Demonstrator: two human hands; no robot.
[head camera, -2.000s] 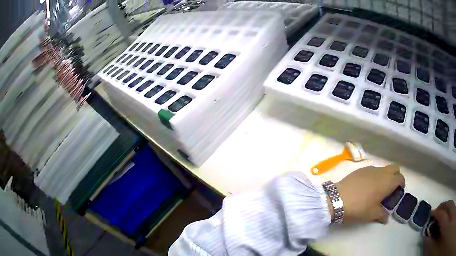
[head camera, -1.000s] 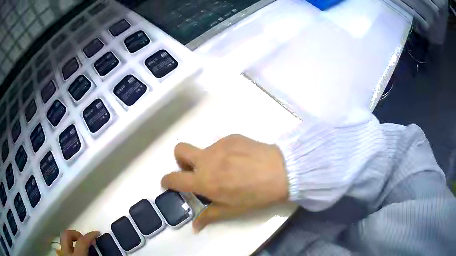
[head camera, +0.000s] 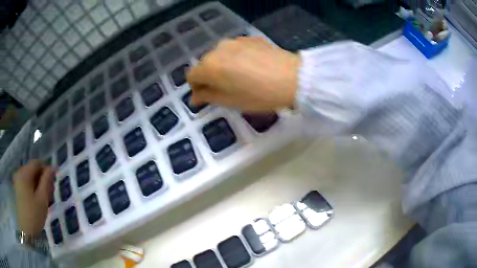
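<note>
A white foam tray (head camera: 209, 166) holds rows of dark smartwatch-like units (head camera: 182, 156) in rounded pockets. My right hand (head camera: 246, 73) is over the tray's right part, blurred, with fingertips down at a pocket; whether it grips a unit is hidden. My left hand (head camera: 34, 193) is at the tray's left end, blurred, fingers bent by the units there; its hold is unclear. A row of loose units (head camera: 234, 251) lies on the cream bench (head camera: 350, 172) in front of the tray. Three at the right end reflect white bars.
An orange-handled tool with a white head (head camera: 131, 254) lies at the bottom left, partly cut off. A white grid panel (head camera: 68, 47) stands behind the tray. A dark green mat (head camera: 298, 31) is at the back. A blue bin (head camera: 426, 39) with small items is at the upper right.
The view has turned. My right hand has moved from the loose row up over the tray. My left hand has left the row's left end and is at the tray's left end.
</note>
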